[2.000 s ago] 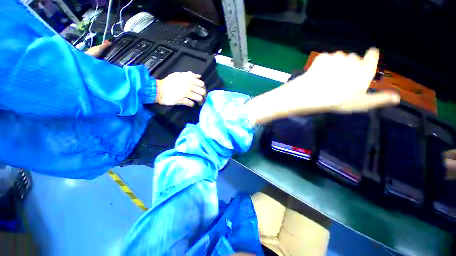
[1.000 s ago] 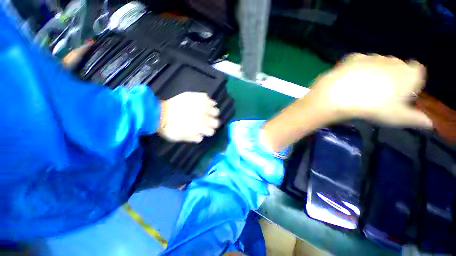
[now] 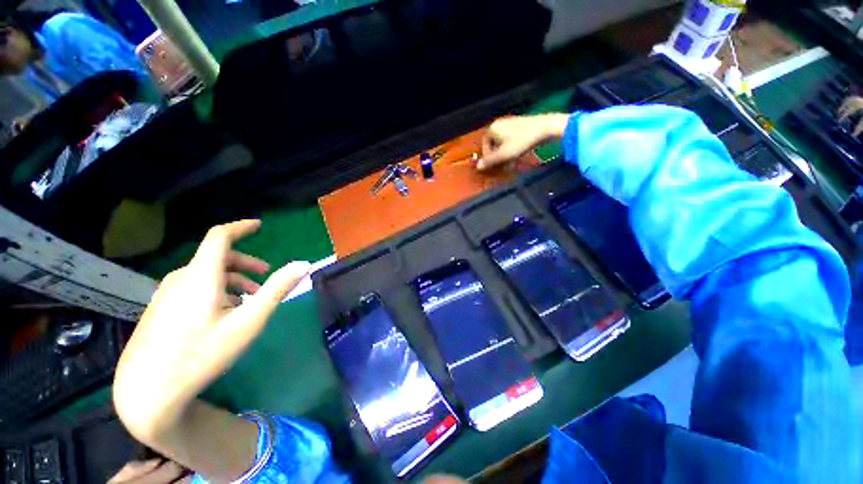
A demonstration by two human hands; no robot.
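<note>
A black foam tray [image 3: 370, 269] lies in front of me with several smartphones in its pockets. The left phone [image 3: 393, 383], the second phone [image 3: 478, 345] and the third phone [image 3: 558, 288] show red marks at their lower ends. A fourth phone [image 3: 610, 236] is partly under my right sleeve. My left hand [image 3: 194, 326] is raised left of the tray, fingers apart and empty. My right hand [image 3: 519, 140] is low over the orange mat [image 3: 364, 219], fingertips together; whether they hold something is unclear. Small metal connectors [image 3: 396, 180] lie on the mat.
A large black mass [image 3: 378, 85] stands behind the mat. A white and purple power strip [image 3: 702, 33] with cables stands at the back right, near another dark tray [image 3: 639, 83]. A pale post [image 3: 71, 250] crosses the left side. Another person's hand [image 3: 147, 471] shows at the lower left.
The view has swung right, bringing the whole row of phones and the mat into view. My left hand is now left of the tray instead of above it. My right hand now shows at the mat.
</note>
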